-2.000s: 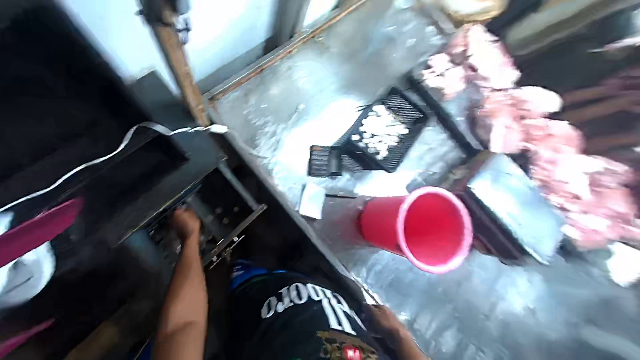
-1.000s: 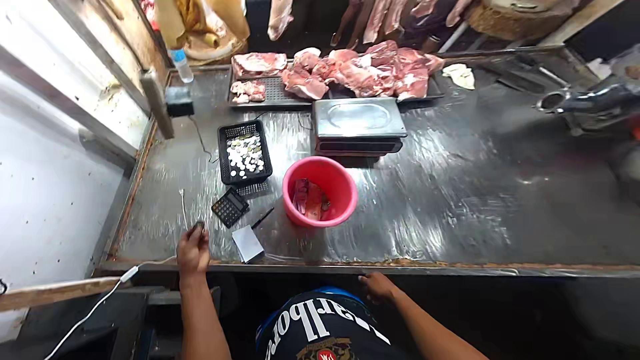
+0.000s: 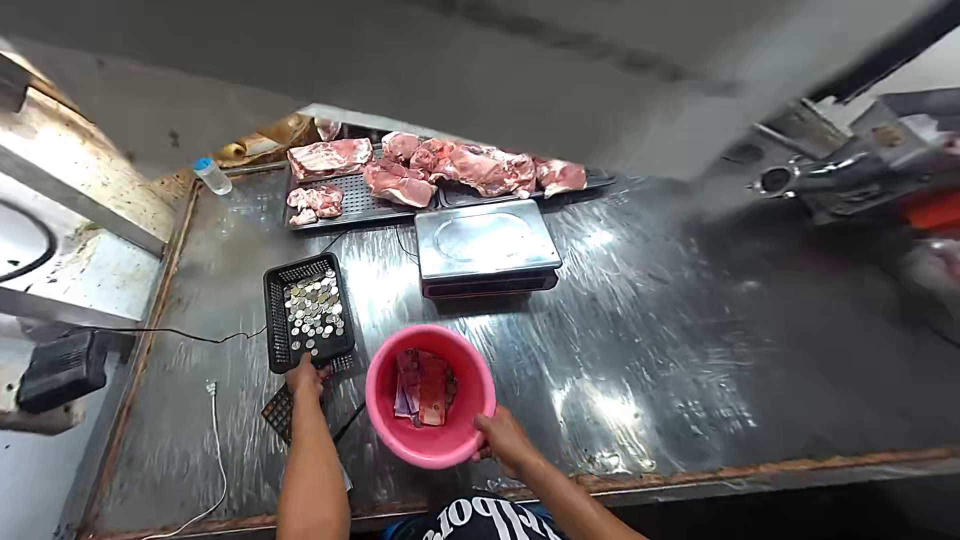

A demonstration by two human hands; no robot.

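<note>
My left hand (image 3: 306,377) is at the near end of a black plastic basket (image 3: 273,322), its fingers at the rim. Many coins (image 3: 313,304) lie in the basket. A calculator (image 3: 279,414) is partly hidden beneath that hand and forearm. My right hand (image 3: 504,441) grips the near right rim of a pink plastic bucket (image 3: 382,409). Inside the bucket are several banknotes (image 3: 432,390) and what look like coins beside them. Behind the bucket stands a scale with a steel platform (image 3: 487,238).
Raw meat (image 3: 480,169) lies on perforated trays (image 3: 360,201) behind the scale. A blue-capped bottle (image 3: 213,177) stands at the back left. A white cable (image 3: 217,450) runs over the steel counter (image 3: 645,337). At the right is a metal meat grinder (image 3: 817,178).
My left hand has moved from the counter's near left to the basket. My right hand has left the counter's front edge and taken the bucket's rim. The view has shifted strongly.
</note>
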